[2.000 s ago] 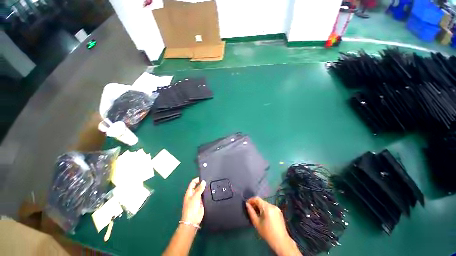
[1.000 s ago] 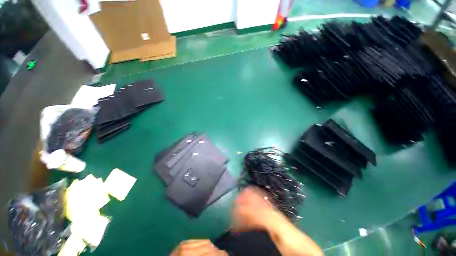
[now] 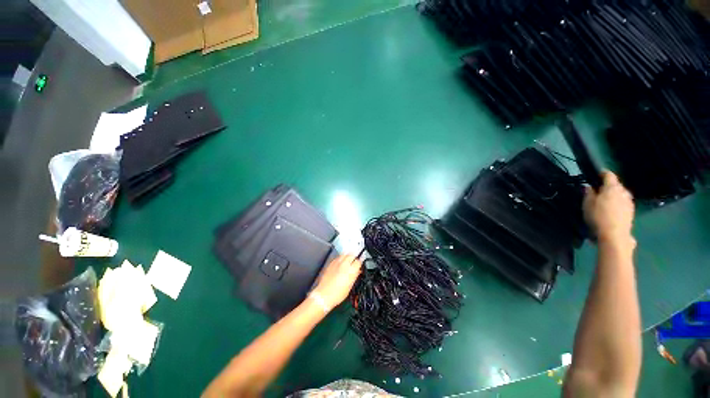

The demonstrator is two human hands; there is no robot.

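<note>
A stack of overlapping flat black panels (image 3: 289,250) lies in front of me, with a small outlined square on the top one. A tangled bundle of thin black cords (image 3: 405,299) lies right of it. My left hand (image 3: 339,278) is at the bundle's left edge beside the stack; its fingertips meet the cords, and whether they grip one cannot be told. My right hand (image 3: 609,208) is shut on a black cover (image 3: 580,149), held edge up at the right end of the leaning row of worked covers (image 3: 498,225).
A large pile of black covers (image 3: 592,54) fills the far right. Smaller black panels (image 3: 167,136) lie far left. A white cup (image 3: 87,244), yellow sheets (image 3: 128,311) and a clear plastic bag (image 3: 58,334) are at the left. A blue object (image 3: 691,322) is beyond the right edge.
My right hand has moved far right with a black cover. My left hand has moved from the near edge to the cord bundle. The view has shifted.
</note>
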